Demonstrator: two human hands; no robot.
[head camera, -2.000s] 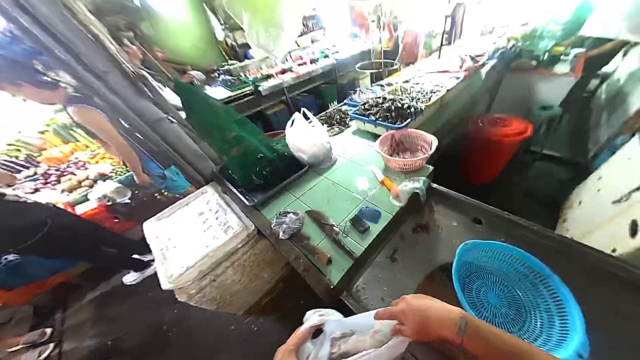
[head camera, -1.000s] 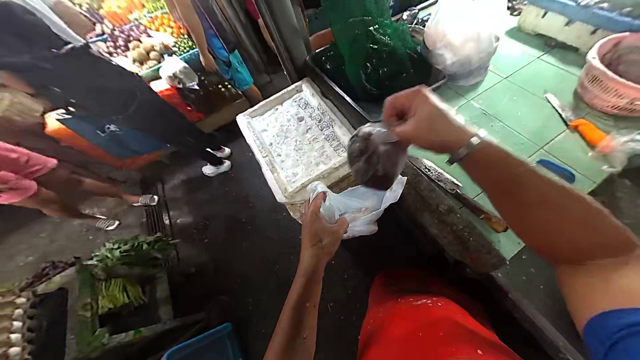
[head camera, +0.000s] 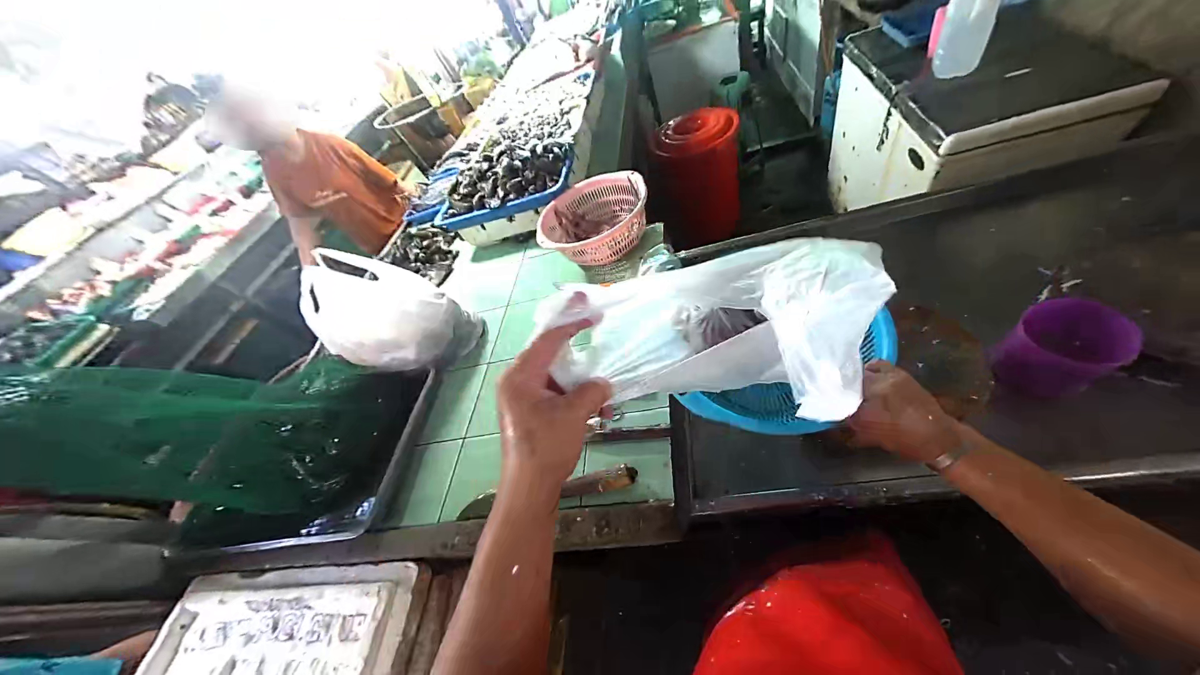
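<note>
A white plastic bag (head camera: 722, 319) is stretched sideways between my two hands, with something dark showing inside it. My left hand (head camera: 548, 408) pinches its left end between thumb and fingers. The bag's right end hangs down at my right hand (head camera: 900, 412), whose fingers are partly hidden and closed at the bag's lower right edge, by the rim of a blue plastic basket (head camera: 787, 417) behind the bag. A wooden-handled knife (head camera: 600, 482) lies on the green tiled counter (head camera: 487, 375) below the bag, its blade partly behind my left forearm.
A full white bag (head camera: 384, 314) stands left on the counter. Behind are a pink basket (head camera: 595, 220) and a blue tray of shellfish (head camera: 511, 178). A purple container (head camera: 1064, 347) sits right on the dark worktop. Green netting (head camera: 234, 431) and a foam box (head camera: 291, 619) are left; a person in orange (head camera: 328, 183) stands beyond.
The view has swung right, from the foam box to the counter. One second ago my right hand held a dark bagged item above the white bag; now both hands are at opposite ends of the white bag.
</note>
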